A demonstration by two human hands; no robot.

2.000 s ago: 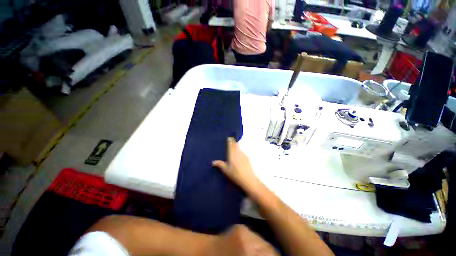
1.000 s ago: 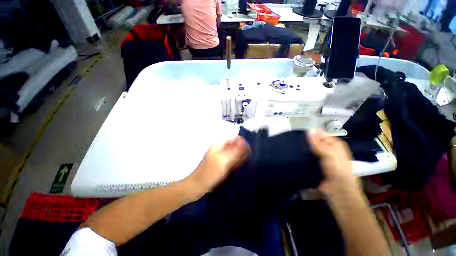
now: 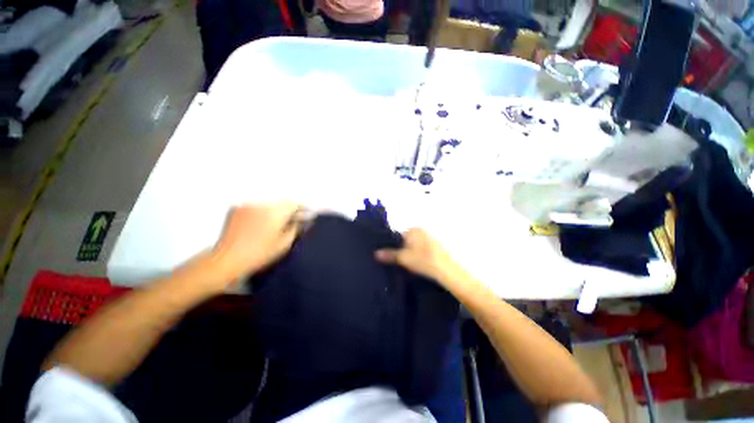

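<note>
A dark cloth piece (image 3: pixel 339 289) hangs from the front edge of the white table (image 3: pixel 215 165) down over my lap. My left hand (image 3: pixel 260 237) grips its upper left edge, a little blurred. My right hand (image 3: pixel 417 254) grips its upper right edge, with the thumb on top. A small dark bunched end (image 3: pixel 372 213) sticks up between my hands on the table. The white sewing machine (image 3: pixel 529 149) stands behind and to the right; its needle area (image 3: pixel 423 175) is above my right hand, with no cloth visibly under it.
Dark pieces (image 3: pixel 608 246) lie at the table's right end, and more dark cloth (image 3: pixel 709 223) hangs beyond it. A phone-like black screen (image 3: pixel 657 62) stands above the machine. A red crate (image 3: pixel 70 299) is at the lower left. A person's pink top (image 3: pixel 353 10) shows behind.
Both hands and the cloth have moved left, away from the machine front. Earlier the cloth lay long on the table under my right hand. The camera view has tilted down.
</note>
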